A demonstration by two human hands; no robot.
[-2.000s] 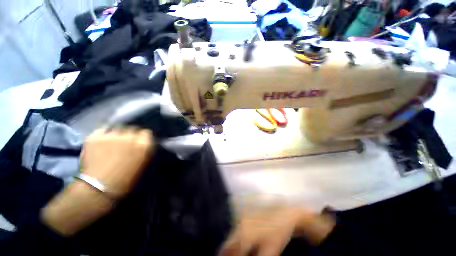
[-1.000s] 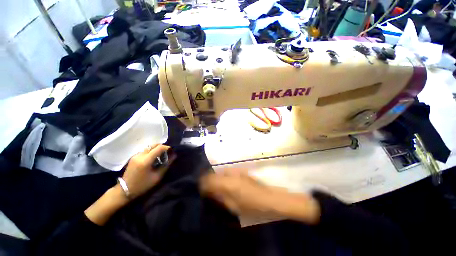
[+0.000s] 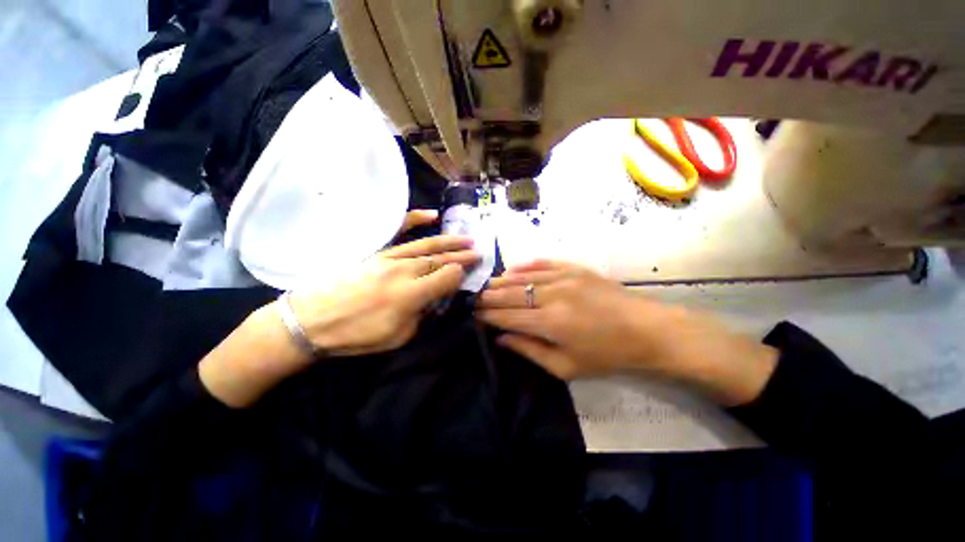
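Note:
The black garment (image 3: 423,408) lies under both hands and hangs over the table's front edge. A small light grey piece (image 3: 473,249) on it lies at the presser foot (image 3: 485,196). My left hand (image 3: 397,291) presses the fabric just left of and below the foot, fingertips on the light piece. My right hand (image 3: 566,318) holds the fabric edge just right of it, fingertips close to my left hand. A white bust cup (image 3: 323,191) lies beside my left hand, touching the black pile.
The cream sewing machine (image 3: 656,53) stands over the work. Scissors with yellow and red handles (image 3: 688,159) lie right of the needle. A knurled knob (image 3: 523,193) sits beside the foot. Black and grey pieces (image 3: 159,222) lie at left. A blue basket (image 3: 74,487) is below.
The view has moved closer and lower. My right hand has stopped sweeping over the garment, and both hands now rest close together by the foot. The light piece now shows there.

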